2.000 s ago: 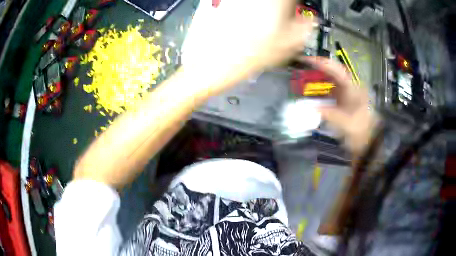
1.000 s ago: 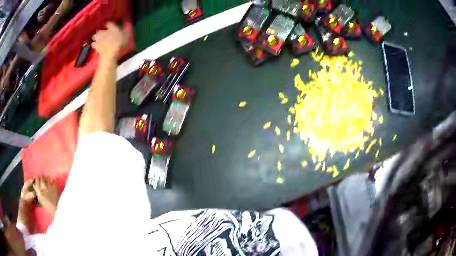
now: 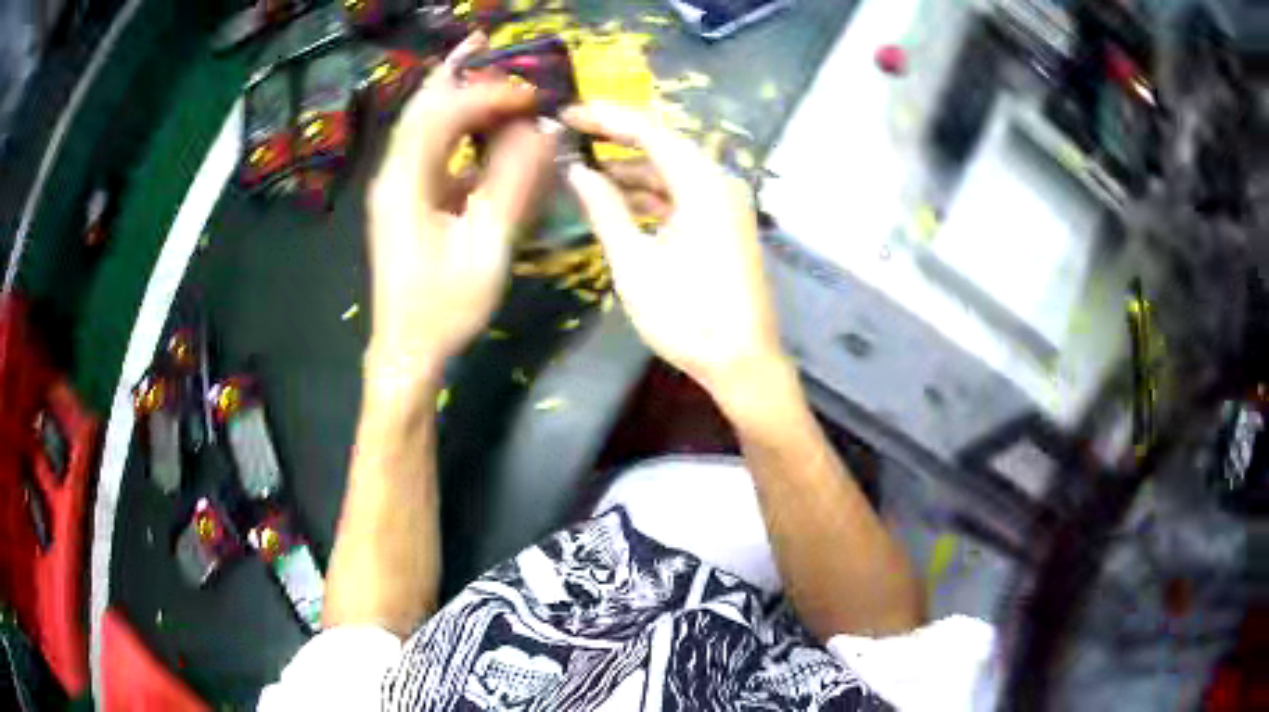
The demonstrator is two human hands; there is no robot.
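Note:
My left hand (image 3: 452, 209) holds a dark, reddish device unit (image 3: 540, 73) by its edge, over the heap of yellow pieces (image 3: 615, 67). My right hand (image 3: 682, 237) is close beside it, thumb and index finger bent at the unit's lower right edge. Blur hides whether the right fingertips grip the unit or a small piece. The hands and the unit cover much of the heap. Some yellow pieces lie scattered below it.
More units lie at upper left (image 3: 323, 128) and lower left (image 3: 251, 442) on the dark bench. Beyond the white rail (image 3: 164, 295) are a green conveyor and red trays (image 3: 56, 522). The white-grey machine (image 3: 870, 153) stands right, with a yellow-black tool (image 3: 1143, 365) on it.
My left hand has moved from the red tray on the conveyor to over the heap and now holds a unit. My right hand has come into view beside it. The view has swung right.

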